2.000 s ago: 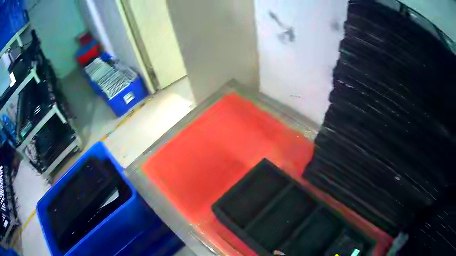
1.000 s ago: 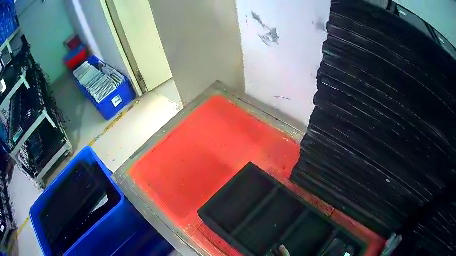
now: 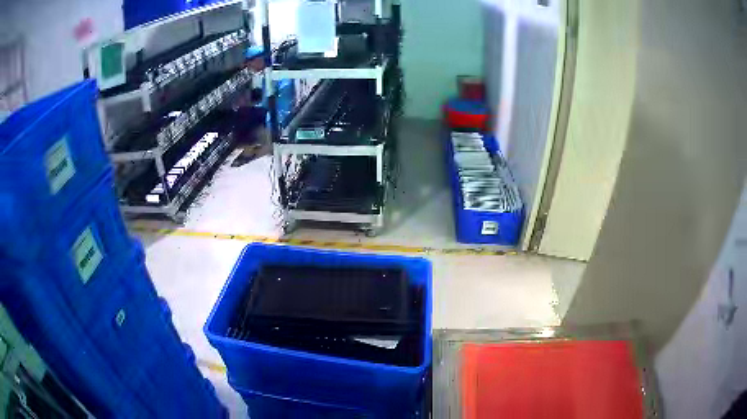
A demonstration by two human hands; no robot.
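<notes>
Neither of my hands is in the picture. Nearest in front of me is an open blue crate point(image 3: 319, 358). Inside it lie black goods, with a flat black rectangular piece point(image 3: 330, 295) on top and a small pale piece near the front right. To its right is the red mat point(image 3: 553, 380) on the grey-edged bench point(image 3: 449, 385), cut off by the bottom edge. The black compartment tray is out of view.
A tall blue crate stack point(image 3: 102, 270) with white labels stands at left. Behind a yellow floor line stand a rack trolley point(image 3: 332, 147) and a slanted-shelf rack point(image 3: 156, 154). A floor crate of pale items point(image 3: 490, 225) is by the door, a red container point(image 3: 467, 116) behind it.
The view has swung left and up. The black tray and nearly all of the tall black stack have left the picture. The blue crate now sits near the centre, and the crate stack has come in.
</notes>
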